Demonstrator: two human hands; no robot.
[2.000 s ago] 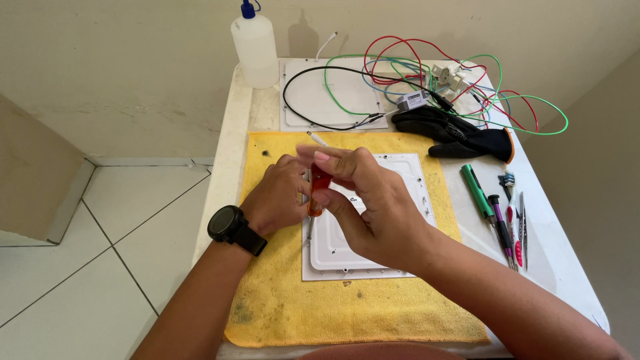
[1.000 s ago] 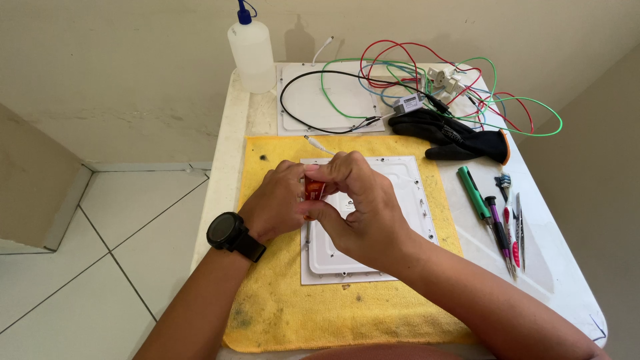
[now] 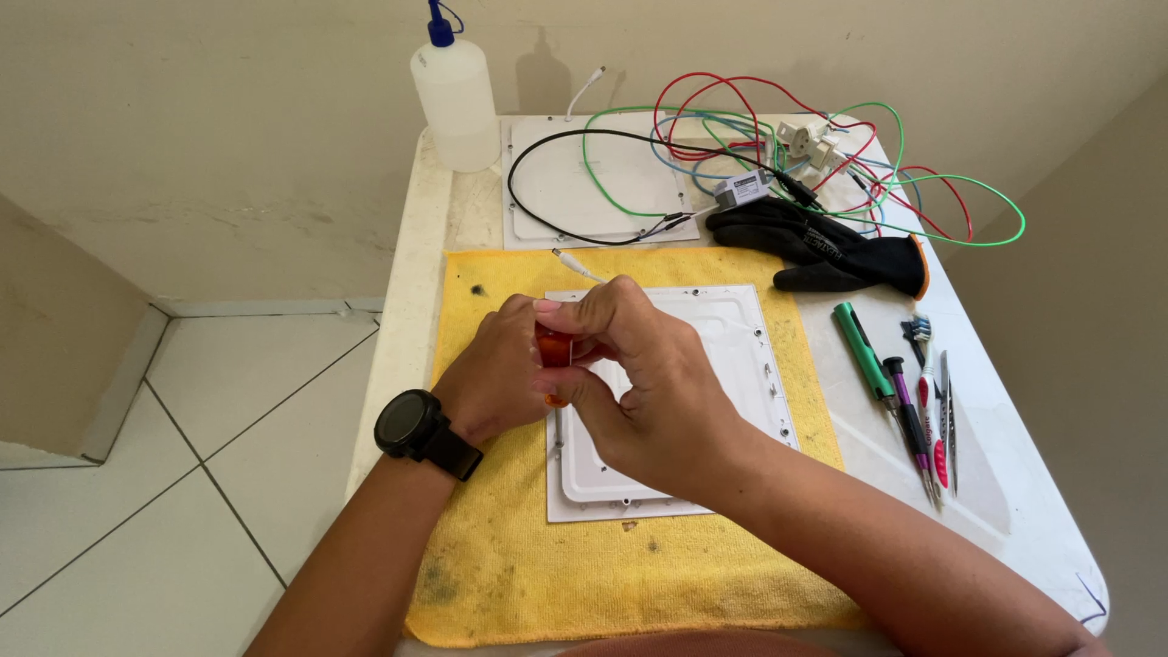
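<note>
A small translucent orange-red object (image 3: pixel 554 349), its kind unclear, is held between my two hands above the left edge of a white square panel (image 3: pixel 675 504). My right hand (image 3: pixel 639 374) has thumb and fingers closed on it. My left hand (image 3: pixel 493 370), with a black watch on the wrist, meets it from the left; its fingertips are hidden, so its exact hold does not show. The panel lies on a yellow cloth (image 3: pixel 639 584), with small screws or clips around its rim. A white cable with a barrel plug (image 3: pixel 577 265) sticks out behind the panel.
A squeeze bottle (image 3: pixel 454 105) stands at the back left beside a second white panel (image 3: pixel 593 178). Tangled wires with a driver box (image 3: pixel 744 189) and a black glove (image 3: pixel 821 246) lie back right. A green tool (image 3: pixel 862 351), a purple-black screwdriver (image 3: pixel 906 411), a toothbrush (image 3: pixel 927 401) and tweezers (image 3: pixel 947 420) lie at right.
Both hands remain together around the orange-red object over the panel's left side. The right hand's fingers have shifted slightly around it.
</note>
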